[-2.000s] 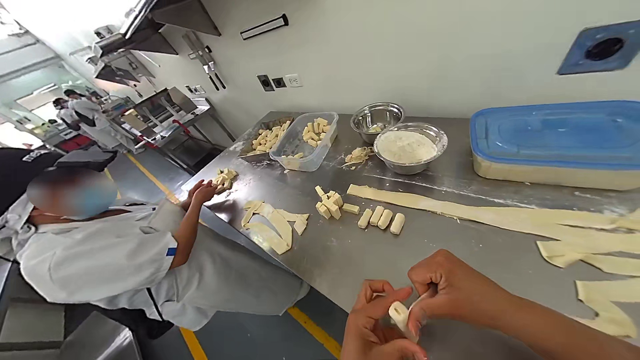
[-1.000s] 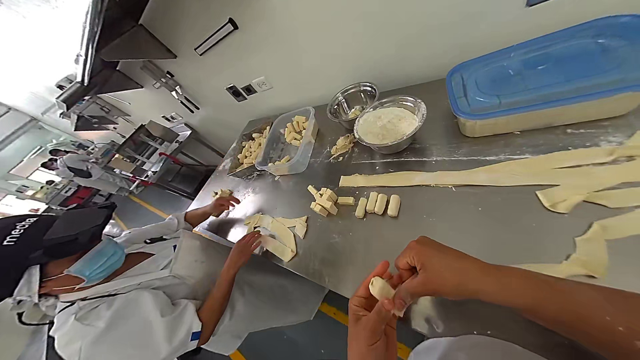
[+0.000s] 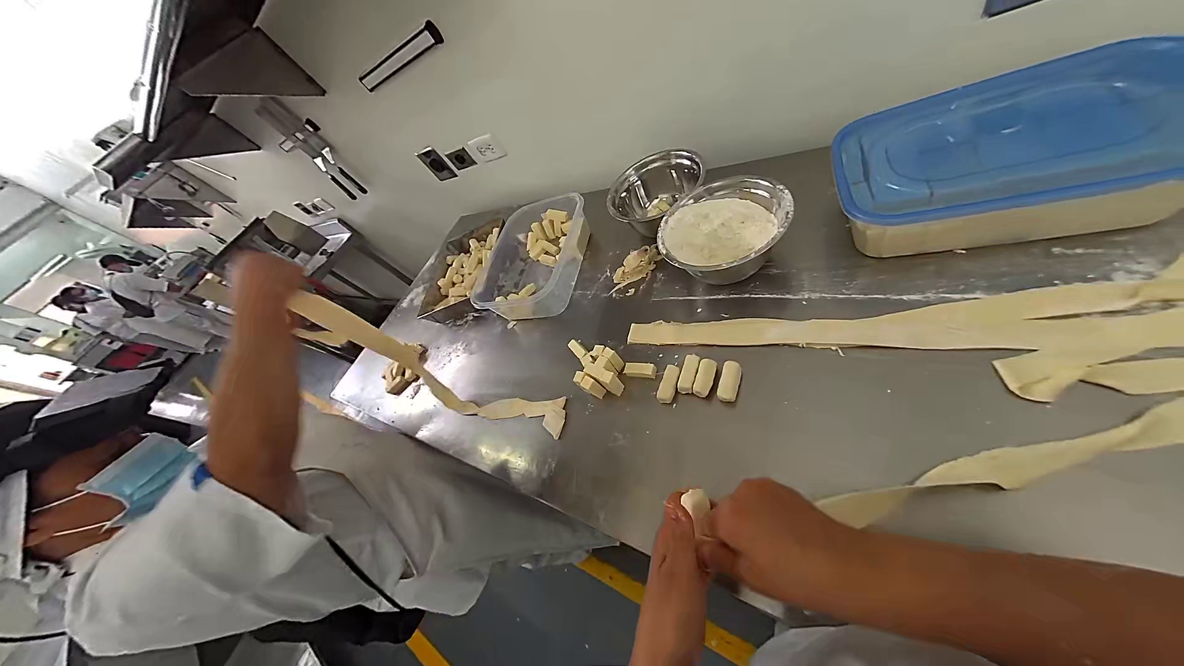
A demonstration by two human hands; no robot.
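Observation:
Close to the table's near edge, my left hand (image 3: 675,564) and my right hand (image 3: 772,532) meet around a small dough-wrapped piece (image 3: 696,505); its pale rounded end shows between the fingers. Beyond them, several wrapped dough rolls (image 3: 705,377) lie side by side, next to a small pile of pale cut sticks (image 3: 601,370). Long flat dough strips (image 3: 795,333) stretch across the steel table to the right. Another dough strip (image 3: 1045,460) runs from the right edge toward my right forearm, its near end hidden behind it.
Along the wall stand a steel bowl of flour (image 3: 721,231), a smaller steel bowl (image 3: 655,185), a clear plastic container (image 3: 532,268) of sticks, a tray (image 3: 462,268) and a blue-lidded container (image 3: 1008,139). A masked co-worker (image 3: 231,546) stands at left, lifting a dough strip (image 3: 356,328).
The co-worker's arm has risen, lifting dough that lay on the table in the earlier frames. My hands still hold the small wrapped piece, with the fingers now closer around it.

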